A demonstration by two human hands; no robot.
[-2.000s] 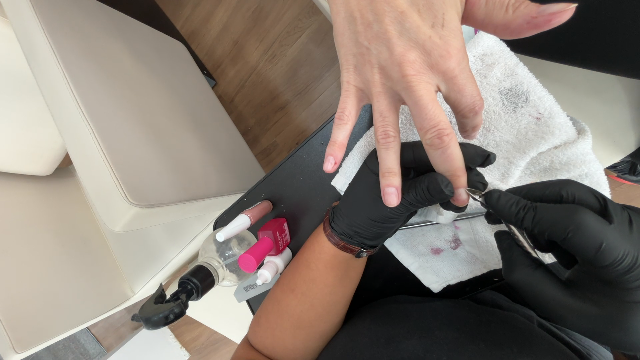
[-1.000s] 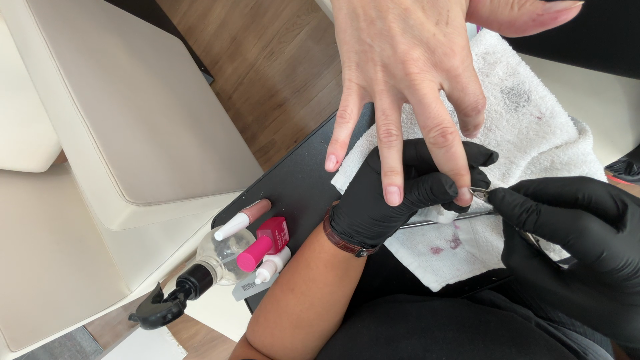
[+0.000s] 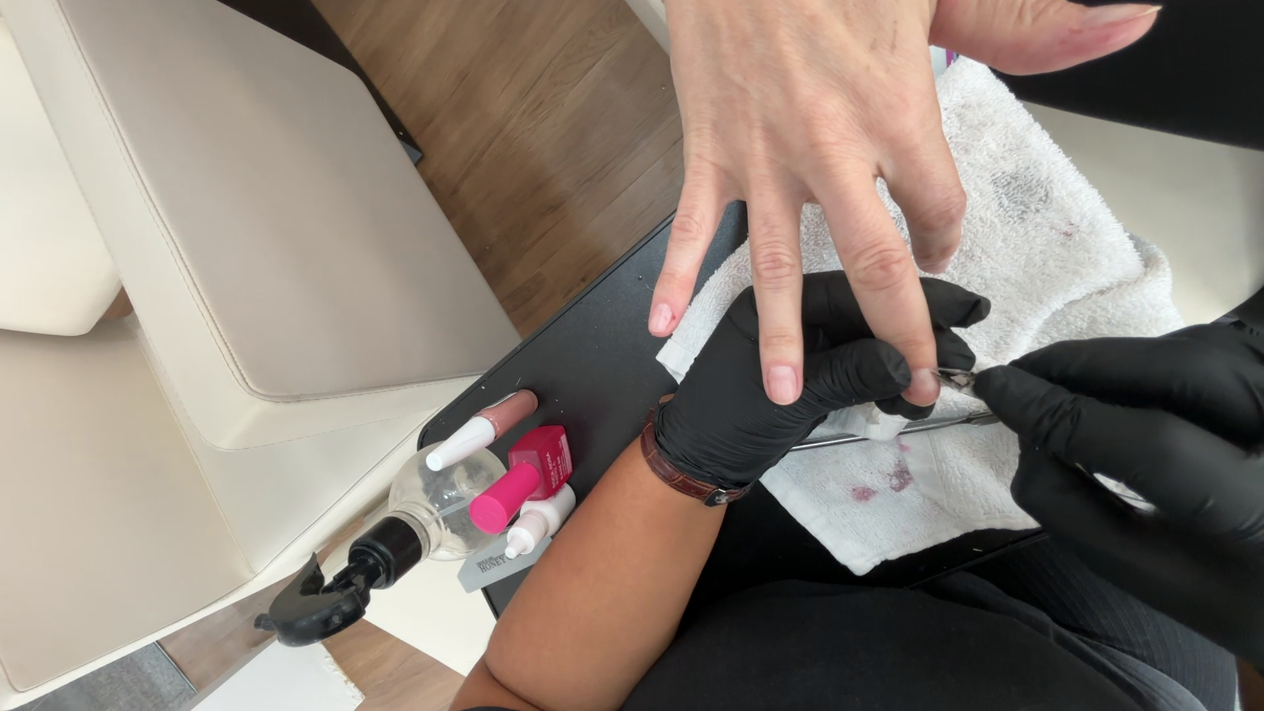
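My left hand [image 3: 780, 365], in a black glove with a brown watch strap at the wrist, holds a fingertip of another person's hand [image 3: 820, 118] between thumb and fingers. That hand reaches in from the top, palm down, fingers spread. My right hand [image 3: 1136, 425], also black-gloved, grips metal cuticle nippers [image 3: 956, 379], mostly hidden by the glove. Their tip is at the side of the held finger's nail. Under the hands lies a white towel [image 3: 1066, 217] with pinkish and grey stains. A thin metal tool [image 3: 889, 433] rests on it below my left hand.
On the corner of the black table [image 3: 612, 306] stand or lie a pink nail polish bottle [image 3: 523, 479], a white-capped tube [image 3: 484, 430], a small white dropper bottle [image 3: 540, 520] and a clear pump bottle [image 3: 449, 504]. A beige padded seat [image 3: 286, 197] is at the left, beside wood flooring [image 3: 533, 128].
My right hand has shifted slightly and turned between the earlier frames and now. My left hand keeps its hold on the same finger.
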